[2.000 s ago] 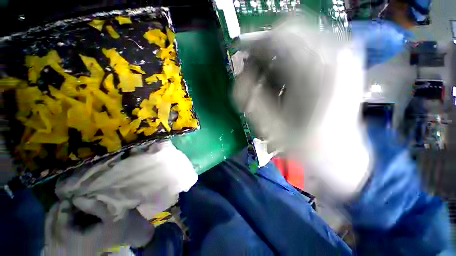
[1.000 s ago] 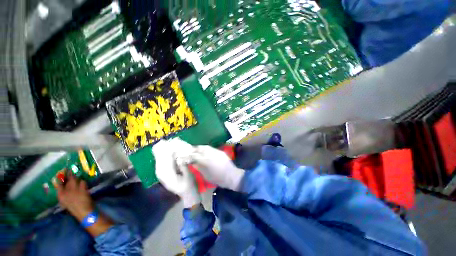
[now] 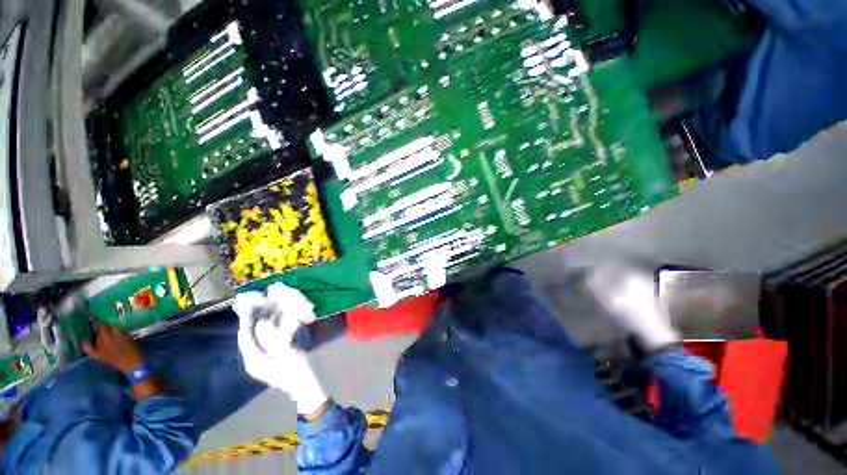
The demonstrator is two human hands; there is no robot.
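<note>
A large green circuit board (image 3: 520,148) lies solder side up in front of me, with bright white rows. A scrap tray (image 3: 215,215) full of yellow tape scraps (image 3: 279,237) lies left of it on the green mat (image 3: 348,269). My left hand (image 3: 277,341), in a white glove, is at the mat's front edge with fingers bent around something white, perhaps a crumpled cloth. A thin dark tool seems to stick out near it. My right hand (image 3: 631,295), white-gloved and blurred, is off the bench at the right; its fingers cannot be made out.
A black carrier (image 3: 286,88) holds another board behind the tray. Red sheets (image 3: 757,385) and a black slotted rack (image 3: 817,348) stand at right, by a grey metal plate (image 3: 710,304). A person's hand (image 3: 116,348) is at lower left, another's blue sleeve (image 3: 789,83) at upper right.
My hands were together before the mat a second ago; now they are apart, the right one far out to the right. The other person's hand at lower left has shifted a little.
</note>
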